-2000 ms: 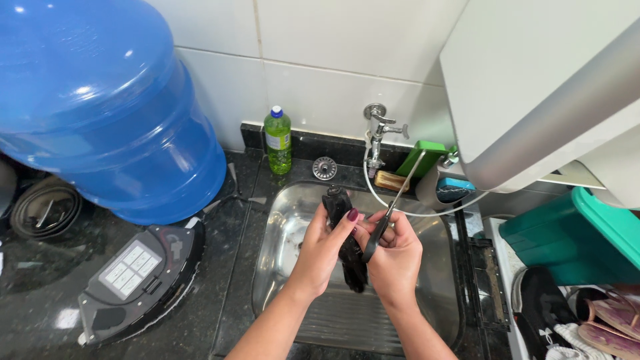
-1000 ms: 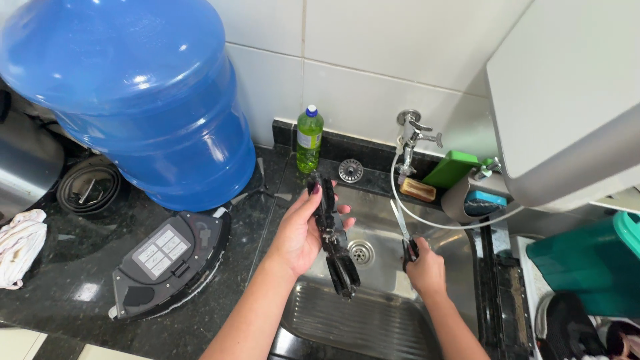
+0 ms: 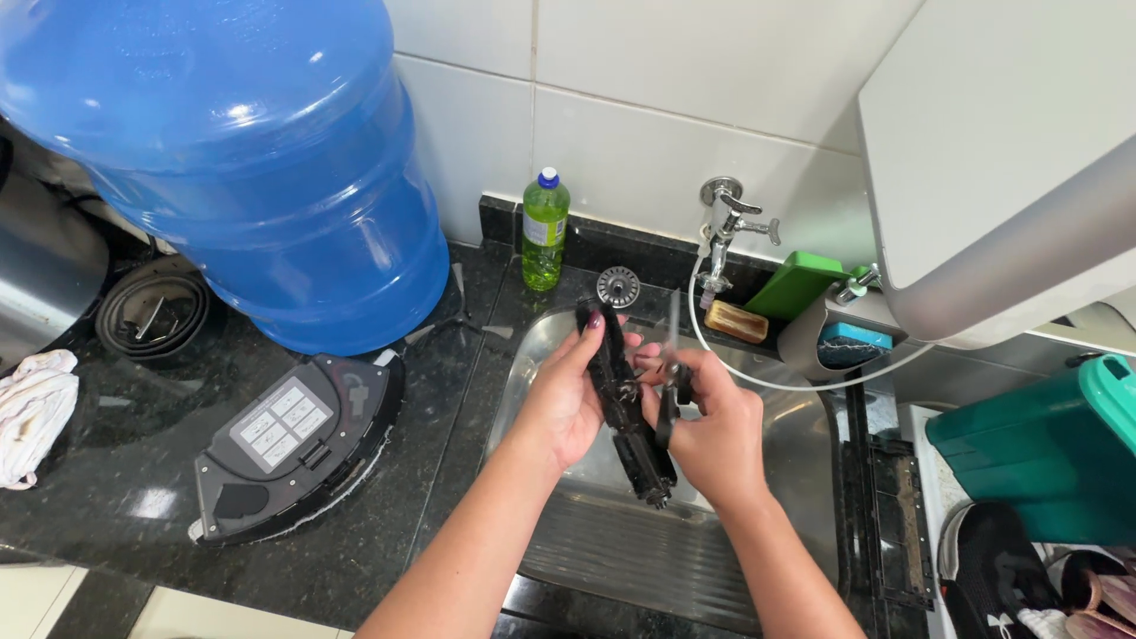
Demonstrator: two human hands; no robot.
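Note:
My left hand (image 3: 568, 390) grips a black roller brush (image 3: 626, 413), held at a slant over the stainless steel sink (image 3: 674, 559). Hair or lint clings to its middle. In my right hand (image 3: 719, 426) are scissors (image 3: 672, 390) with black handles, close against the brush's right side; their blades point up and are blurred. Fingertips of both hands nearly meet behind the brush. On the counter to the left lies a dark robot-vacuum part (image 3: 297, 448), apparently a water tank or mop plate, with a label and a fuzzy pale edge.
A blue water jug (image 3: 293, 204) and a green detergent bottle (image 3: 544, 231) stand behind left. A sink strainer (image 3: 618, 287), tap (image 3: 723, 235), scrub brush (image 3: 737, 321) and sponge holder (image 3: 812, 342) line the back. A black frame (image 3: 901, 524), teal bin (image 3: 1029, 453) and shoes are at right.
The scissors in my right hand were apart from the roller brush one second ago and are now up against it. My left hand has kept hold of the brush.

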